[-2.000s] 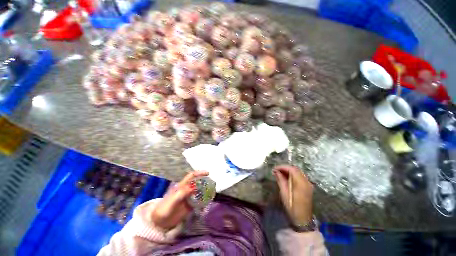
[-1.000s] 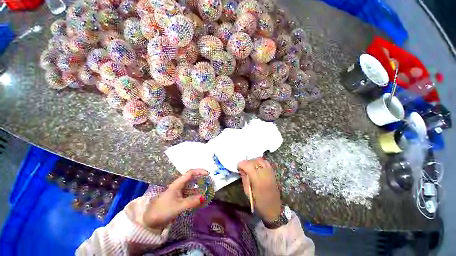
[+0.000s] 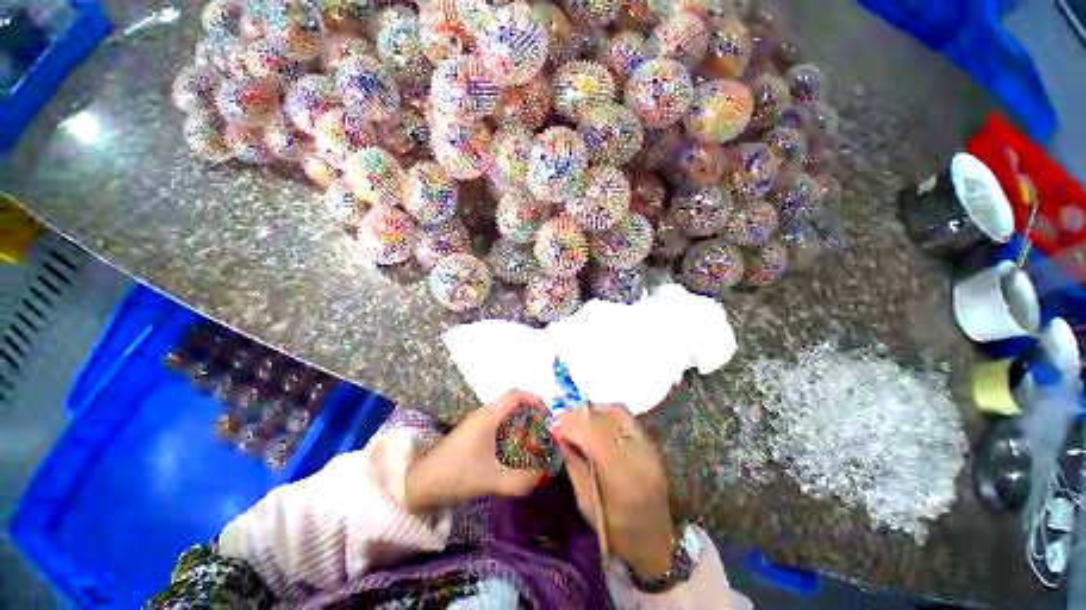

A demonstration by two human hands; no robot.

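Observation:
My left hand [image 3: 476, 459] holds a patterned ball [image 3: 528, 439] between thumb and fingers at the bench's front edge. My right hand [image 3: 619, 471] grips a thin tan stick, the fine brush [image 3: 599, 512], with its fingertips touching or right beside the ball; the brush's tip is hidden. A crumpled white sheet [image 3: 643, 340] lies just beyond my hands, with a blue mark on it. Many loose patterned balls [image 3: 560, 161] are heaped on the bench behind the sheet. Small clear pieces [image 3: 869, 429] lie scattered to the right of the sheet.
A blue tray [image 3: 131, 465] with rows of darker balls [image 3: 256, 387] sits below the bench edge at left. At right stand a dark can [image 3: 935, 215], a white mug [image 3: 979, 304] holding a stick, a yellow-sided tub [image 3: 991, 387], a red tray [image 3: 1000, 149] and white cable [image 3: 1054, 524].
My right hand has moved left from beside the clear pieces to the ball in my left hand. The head view has shifted, first closer to the heap, then sideways.

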